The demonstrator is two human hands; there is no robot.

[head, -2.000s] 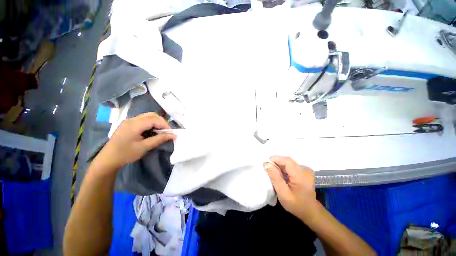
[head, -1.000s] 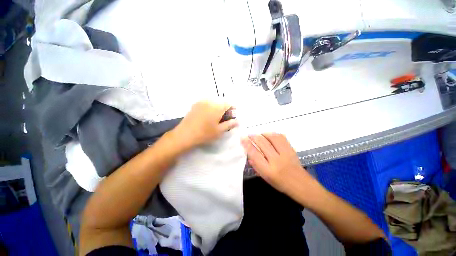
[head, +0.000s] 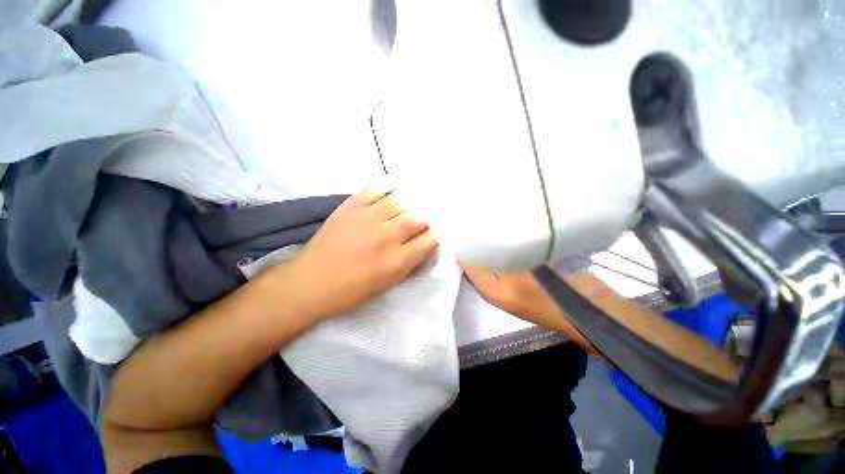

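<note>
The white ribbed knit piece [head: 384,356] hangs over the table's front edge below my hands. The dark grey garment body [head: 139,241] lies bunched to the left, with white knit strips on it. My left hand [head: 380,236] presses flat on the cloth at the top of the ribbed piece, fingers together. My right hand [head: 505,287] is at the right edge of the ribbed piece, partly hidden behind the sewing machine head [head: 463,120]; its fingertips are hidden. The needle and presser foot are not visible.
A shiny curved metal guard [head: 788,343] looms large at the right, in front of my right forearm. The table's front edge [head: 510,346] runs below my hands. Blue bins show below left and right, with khaki cloth [head: 806,407] at the lower right.
The view has moved in close to the machine head, which now covers much of the top and right. Compared with the oldest frame, my hands have come together and the ribbed piece hangs lower.
</note>
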